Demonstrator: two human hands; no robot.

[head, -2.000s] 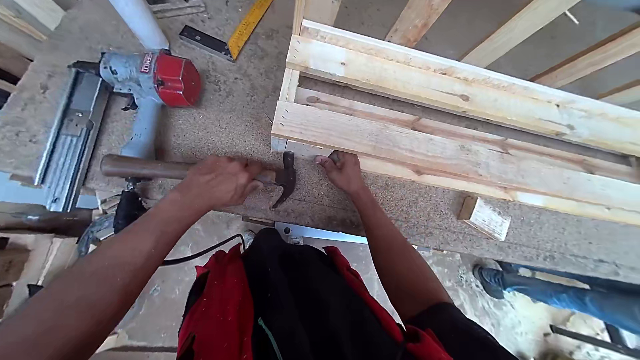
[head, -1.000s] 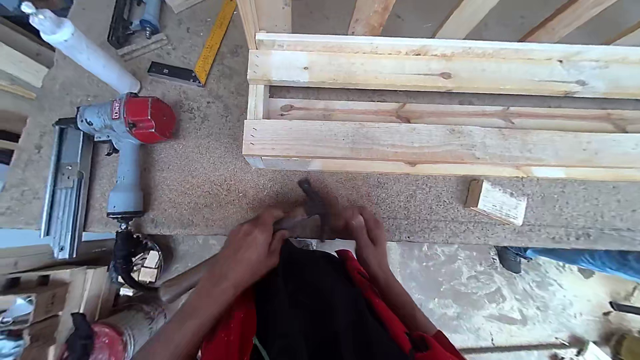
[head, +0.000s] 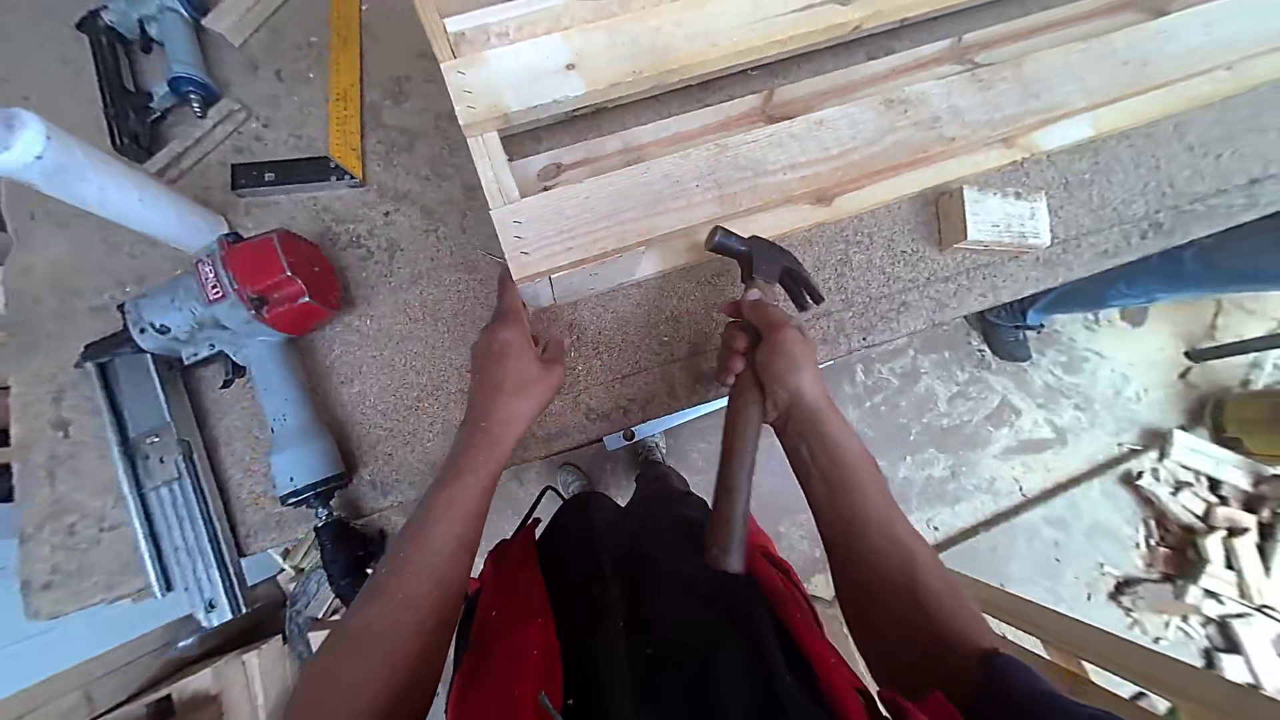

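My right hand (head: pixel 768 355) grips a claw hammer (head: pixel 742 430) by its wooden handle, close under the steel head, which is near the front edge of a slatted pine frame (head: pixel 720 175). My left hand (head: pixel 515 365) holds no tool; its raised index finger reaches the frame's near left corner. A thin nail or staple (head: pixel 492 257) seems to stick out just left of that corner. Staples show in the slat ends. Left of my left hand, a grey and red Senco pneumatic nailer (head: pixel 255 310) lies on the particleboard bench (head: pixel 400 400).
A yellow and black try square (head: pixel 345 95), a second nail gun (head: pixel 165 60) and a white tube (head: pixel 110 185) lie at the upper left. A wood block (head: pixel 995 218) sits right of the hammer. A person's leg in jeans (head: pixel 1150 265) and wood scraps (head: pixel 1215 540) are at the right.
The hammer, held in my left hand two seconds ago, is now in my right hand. My left hand has moved to the frame's corner.
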